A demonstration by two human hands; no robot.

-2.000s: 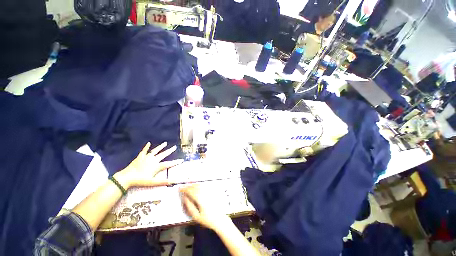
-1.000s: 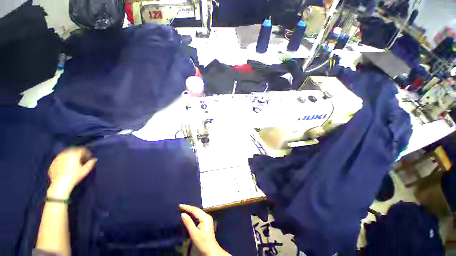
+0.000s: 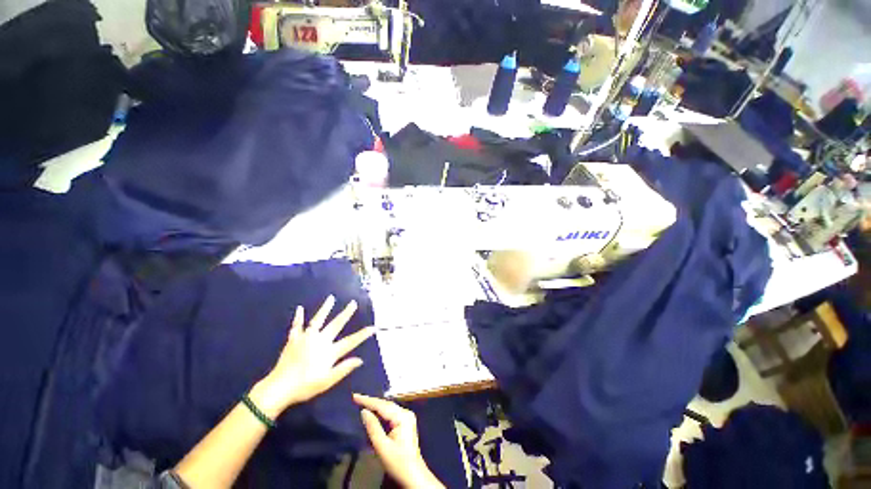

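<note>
A navy cut panel [image 3: 220, 334] lies flat on the table left of and below the needle end of the white sewing machine [image 3: 439, 224]. Its upper right corner is close to the presser foot area, where glare hides the detail. My left hand [image 3: 320, 358] lies on the panel, palm down with fingers spread, and holds nothing. My right hand [image 3: 393, 439] is at the panel's lower right edge, index finger and thumb at the cloth. Whether they pinch it is unclear.
A bulky navy garment [image 3: 621, 353] hangs over the machine's right end. A large navy heap [image 3: 239, 143] lies at the back left. Blue-topped thread cones [image 3: 502, 86] stand behind. A pink-and-white spool or bottle [image 3: 371, 170] is near the needle end.
Two seconds ago the table under my hands was bare; the panel now covers it. Since one second ago my left hand has moved right across the panel and its fingers have spread.
</note>
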